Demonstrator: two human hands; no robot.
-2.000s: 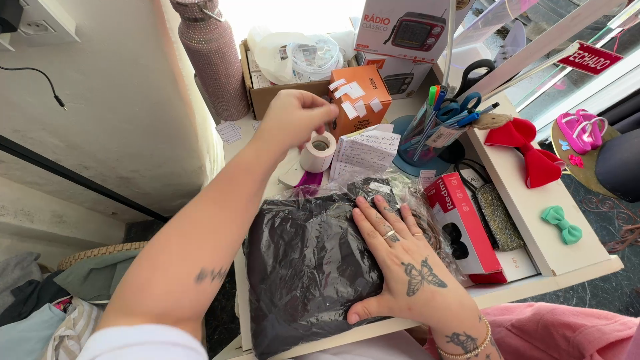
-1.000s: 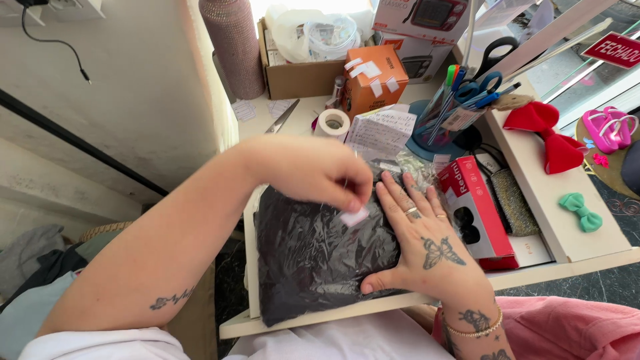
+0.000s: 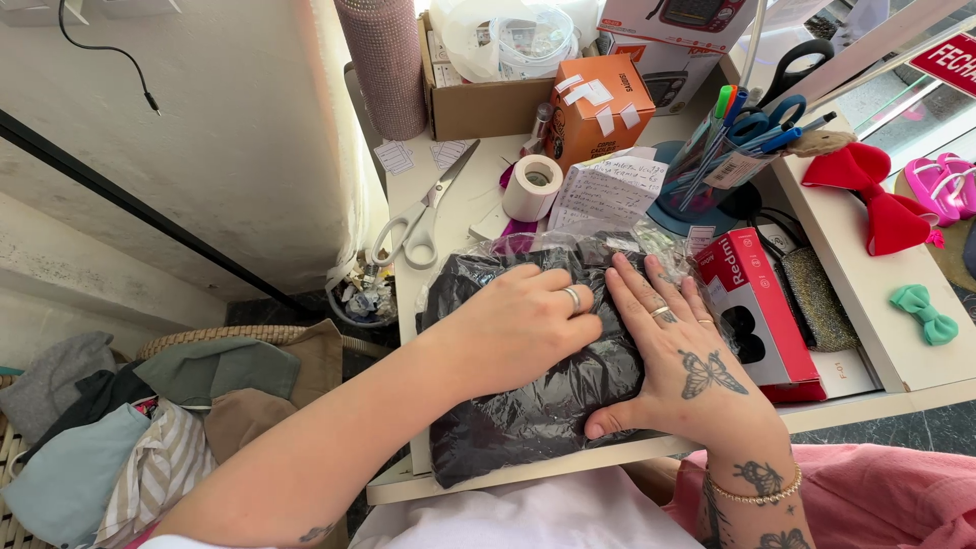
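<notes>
Dark folded fabric in a clear plastic bag (image 3: 526, 427) lies at the desk's front edge. My left hand (image 3: 515, 332) rests on the middle of the bag with its fingers curled down; whether a label is under the fingertips is hidden. Spread flat on the bag's right part is my right hand (image 3: 679, 358), thumb toward the front. Just behind the bag stand a roll of white labels (image 3: 532, 189) and a folded handwritten paper (image 3: 606, 191). White-handled scissors (image 3: 428, 210) lie to their left, blades partly apart.
An orange box (image 3: 602, 107) with label pieces stuck on it stands behind the roll. To the right are a pen cup (image 3: 705, 171), a red Redmi box (image 3: 759, 313) and a red bow (image 3: 869, 194). A clothes basket (image 3: 229, 333) sits low at left.
My left hand went from near the orange box to the bag, holding a small white label above it one second ago. My right hand has stayed on the bag. The view has shifted.
</notes>
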